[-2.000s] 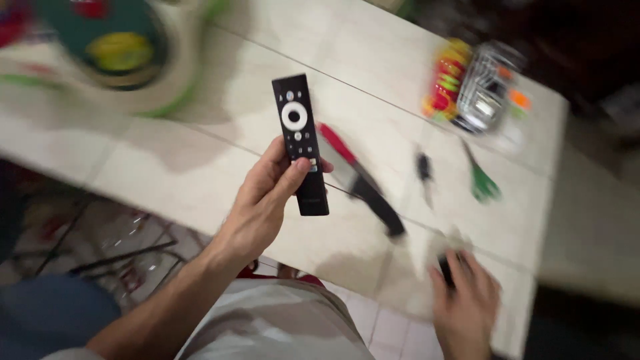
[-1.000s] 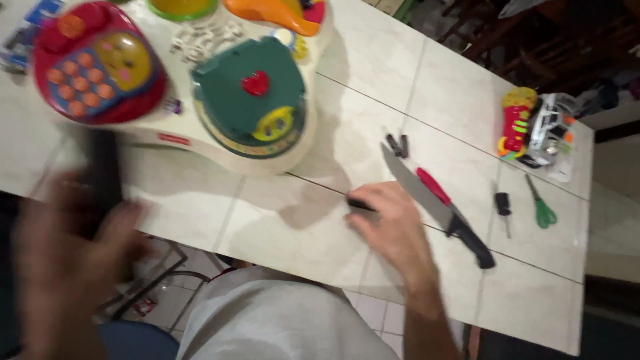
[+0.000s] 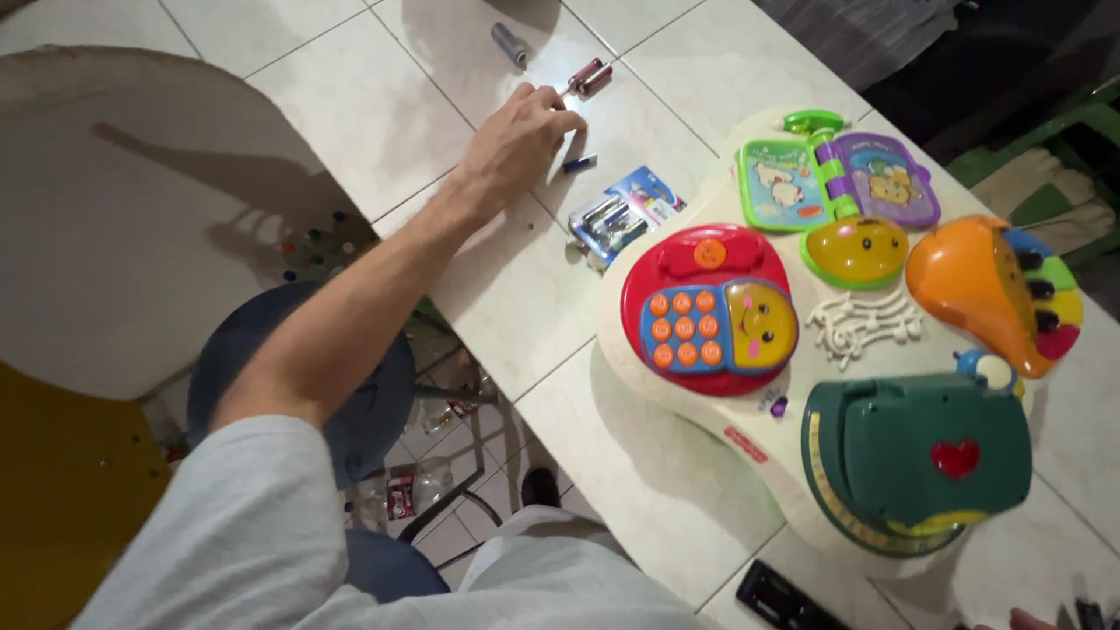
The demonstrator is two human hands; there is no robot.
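My left hand (image 3: 525, 136) reaches over the tiled table, fingers bent beside two screwdrivers with dark red handles (image 3: 588, 79). Whether it grips anything is hidden. A grey flashlight (image 3: 509, 45) lies just beyond the fingers, with a bright patch on the tiles. A single blue battery (image 3: 579, 164) rests near the thumb side, close to a blue blister pack of batteries (image 3: 612, 219). At the bottom edge lies a black remote control (image 3: 783, 599), partly cut off. Only fingertips of my right hand (image 3: 1024, 619) show at the bottom right, near a dark object.
A large toy activity table (image 3: 700, 420) with a red toy phone (image 3: 704, 236) and green lid (image 3: 910, 446) covers the right side. A pale chair back (image 3: 131, 219) and a blue stool (image 3: 302, 385) stand left of the table edge.
The view has swung far to the left. My left hand, which held the remote two seconds ago, is now by the screwdrivers, and the remote lies on the table.
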